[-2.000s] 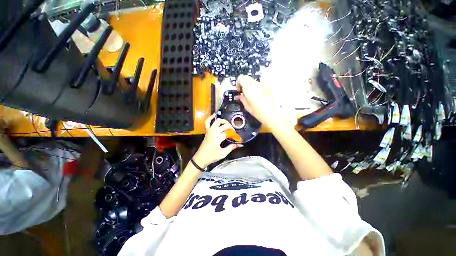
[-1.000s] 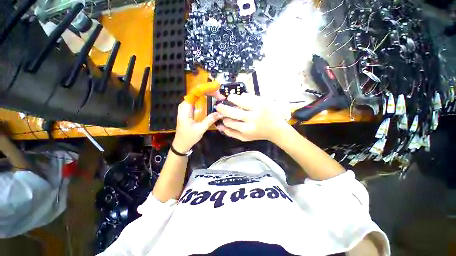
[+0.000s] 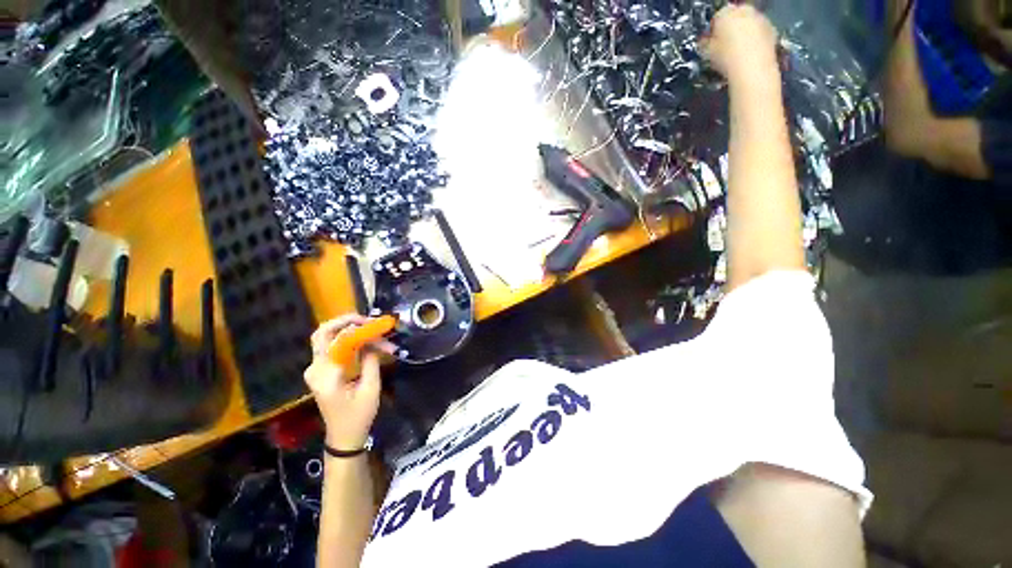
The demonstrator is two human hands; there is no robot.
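Observation:
A black camera housing with a round end, a pale ringed central hole and a squarish head lies at the bench edge, antennas on both sides. My left hand, with orange finger cots, holds the housing at its left side. My right hand is stretched far out at the top right, over the dark cable leads. Its fingers are small and blurred, so I cannot tell whether it holds anything.
A pile of small black parts and a glaring white plastic heap lie behind the housing. A cordless screwdriver rests to the right. A holed foam strip and a pronged rack stand left. Another person's arm shows at right.
My right hand has left the housing and reached far to the upper right. The housing now shows its round end, with my left hand at its side. The view has turned to the right.

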